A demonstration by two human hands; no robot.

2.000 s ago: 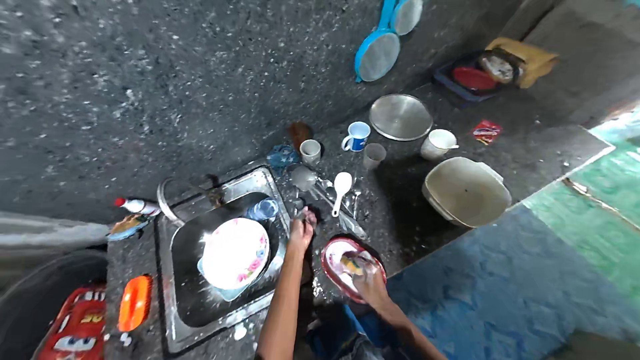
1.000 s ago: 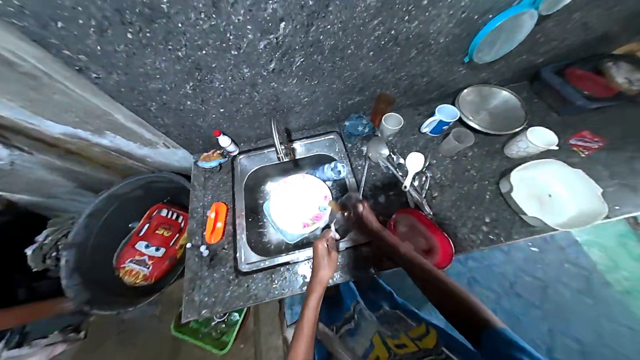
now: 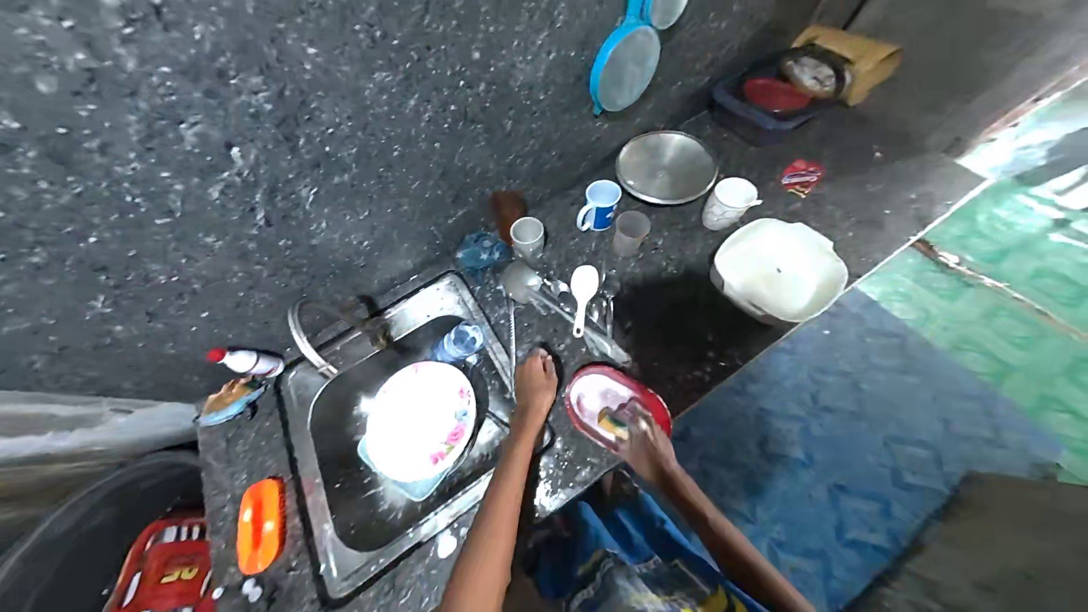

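Note:
My right hand (image 3: pixel 643 442) grips a yellow-green sponge (image 3: pixel 612 422) inside a red oval dish (image 3: pixel 653 406) that holds whitish suds. My left hand (image 3: pixel 535 382) is closed at the sink's right rim, near a thin metal handle (image 3: pixel 512 340); whether it holds anything is hidden. In the steel sink (image 3: pixel 310 501) lie a white plate with a floral edge (image 3: pixel 421 421), a light-blue dish (image 3: pixel 421 488) under it and a clear cup (image 3: pixel 463 340). Behind my hands lie a white rice spoon (image 3: pixel 584 293), a metal ladle (image 3: pixel 518 279) and other cutlery.
Mugs (image 3: pixel 602 204), a round metal lid (image 3: pixel 666 167) and a white basin (image 3: pixel 780 270) stand to the right on the counter. An orange brush (image 3: pixel 261 525) and a red-capped bottle (image 3: pixel 246 361) are left of the sink. A faucet (image 3: pixel 310 340) arches over its back corner.
The right hand has moved from beside the left hand at the sink's edge to the red dish, with the sponge. The view has swung to the right.

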